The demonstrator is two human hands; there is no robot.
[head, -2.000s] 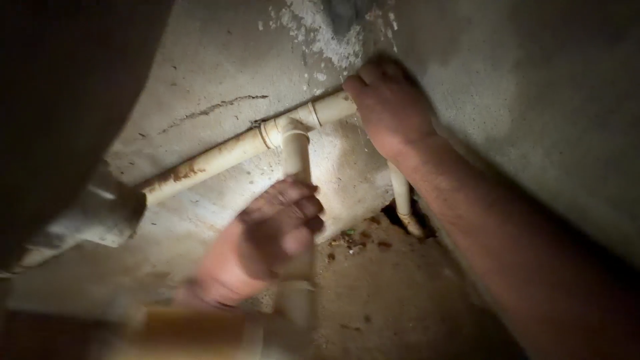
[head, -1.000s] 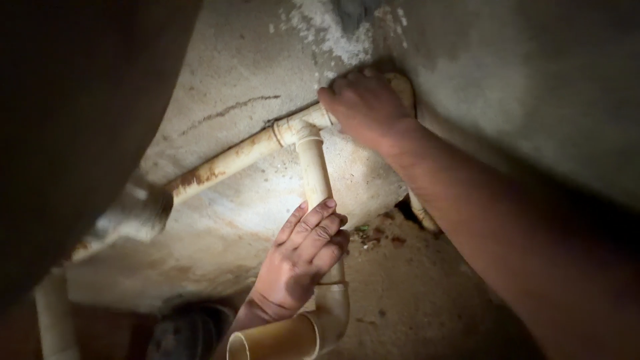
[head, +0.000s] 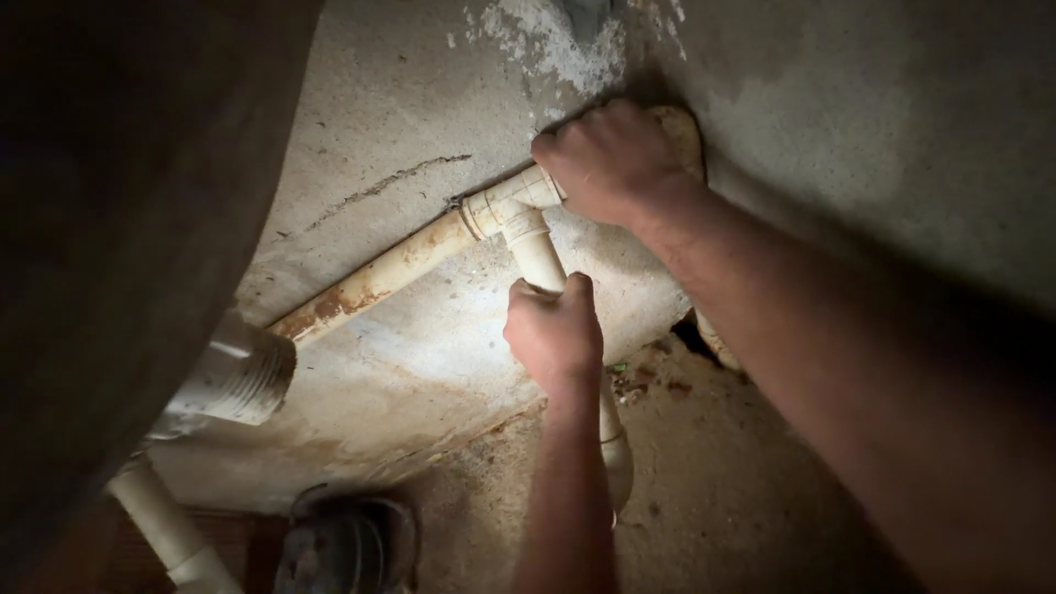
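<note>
My right hand (head: 619, 161) is closed around the upper end of a cream plastic pipe run, beside a tee fitting (head: 511, 202). A branch pipe (head: 540, 260) comes down from the tee, and my left hand (head: 557, 330) grips it a short way below the joint. Past my left wrist the branch ends in an elbow (head: 617, 474), partly hidden by my forearm. From the tee a brown-stained pipe (head: 379, 285) slopes down left along the concrete wall. At the right hand's far side a pipe bend (head: 681, 136) shows.
A white threaded fitting (head: 247, 375) juts out at left beside a large dark shape. Below it stands another pipe (head: 161, 516). A dark rounded object (head: 346, 544) sits at the bottom. Under my right forearm is a hole (head: 697, 337) at the wall's foot, with debris (head: 648, 384) nearby.
My left hand has turned on the branch pipe, from fingers laid across it to a closed fist. The elbow's open end, seen at the bottom a second ago, is no longer in sight.
</note>
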